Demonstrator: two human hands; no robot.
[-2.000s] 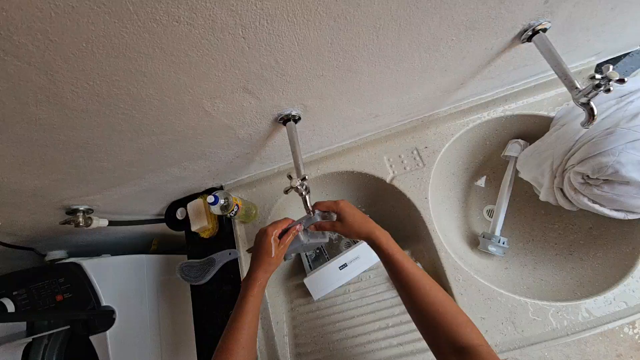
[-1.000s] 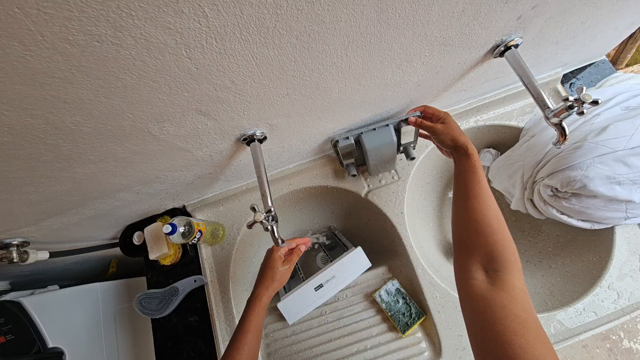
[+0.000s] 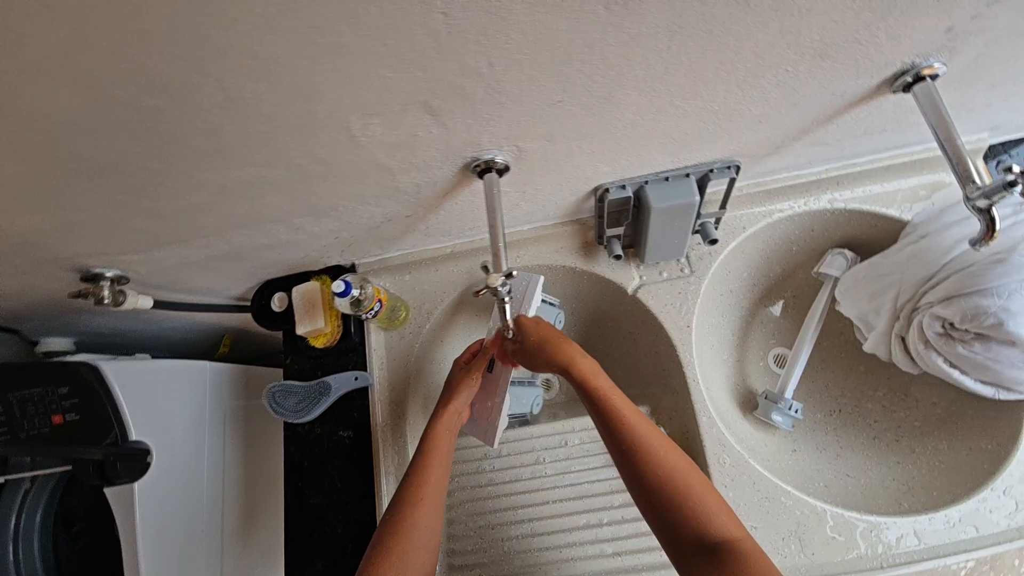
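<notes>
My left hand (image 3: 466, 376) grips the edge of a white-fronted plastic drawer (image 3: 490, 400), which stands tilted under the left tap (image 3: 498, 280) in the left basin (image 3: 624, 320). My right hand (image 3: 540, 346) is at the tap's spout, against the drawer; its fingertips are partly hidden, so its hold cannot be told. Grey plastic parts of the drawer show to its right, over the basin. A grey plastic insert (image 3: 667, 218) leans on the wall behind the sink, between the two basins.
The right basin (image 3: 848, 448) holds a white plastic rod part (image 3: 812, 336) and a bundled white cloth (image 3: 944, 296). On the black ledge at left are a soap bar (image 3: 310, 309), a yellow sponge (image 3: 326, 328), a bottle (image 3: 376, 302) and a grey brush (image 3: 308, 396). A washing machine (image 3: 184, 432) stands farther left.
The grey insert, held by my right hand one second ago, now leans released against the wall. My right hand has come back left to the tap. The drawer has been lifted and turned in the left basin.
</notes>
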